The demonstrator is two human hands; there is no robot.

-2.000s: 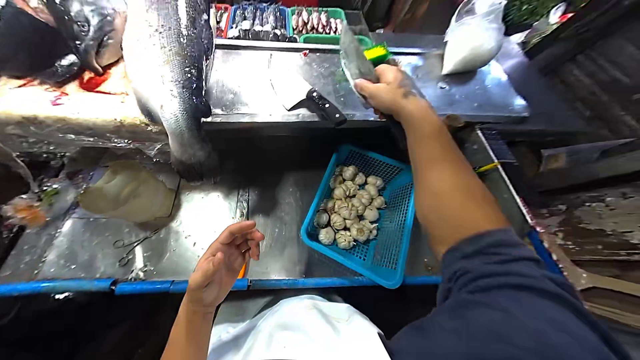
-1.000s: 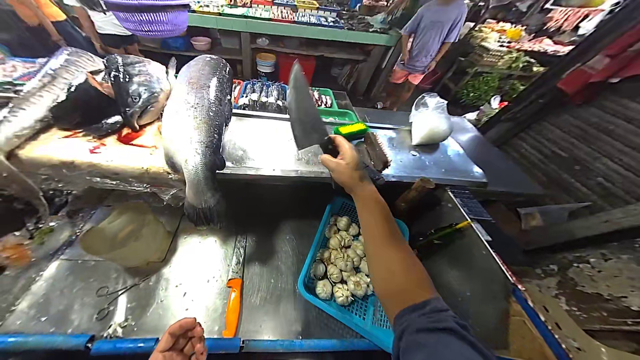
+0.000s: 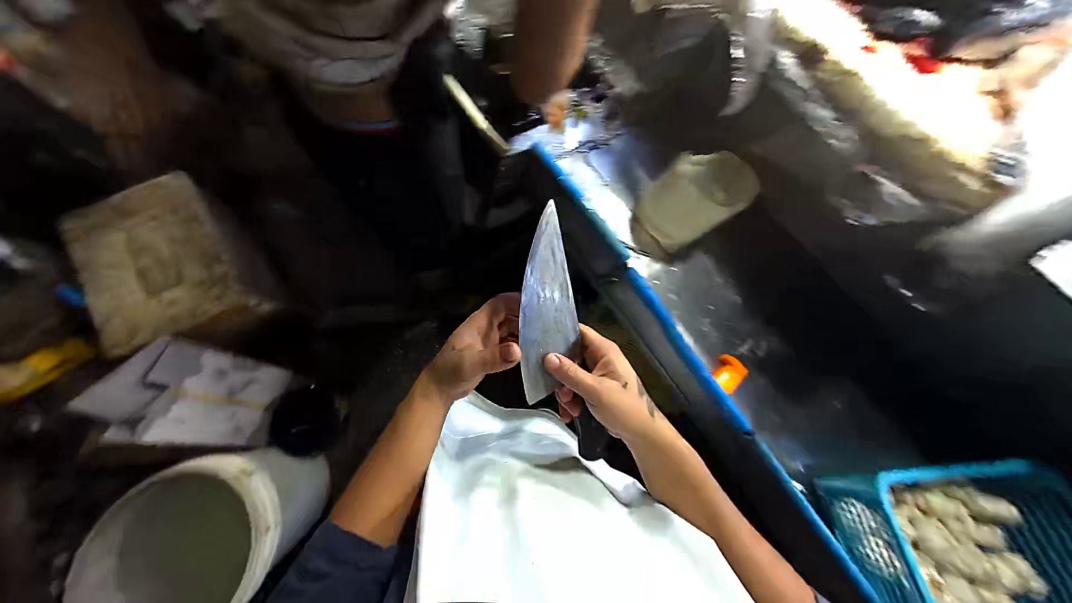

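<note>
In my right hand is a broad-bladed knife, held upright in front of my white apron. The thumb lies flat on the lower blade, and a black handle shows below the fingers. My left hand is beside the blade's left edge with curved fingers; whether it touches the metal is unclear. To the right, an orange knife handle rests by the blue rim of the metal counter. A blue basket of garlic bulbs stands at the lower right.
A white bucket stands at the lower left, below a stack of white sheets and a pale box. Another person is at the top. A translucent plastic container lies on the counter, near the blue rim.
The view has swung left, away from the counter. My right hand has brought the knife from over the counter to in front of my apron, and my left hand has come up beside the blade.
</note>
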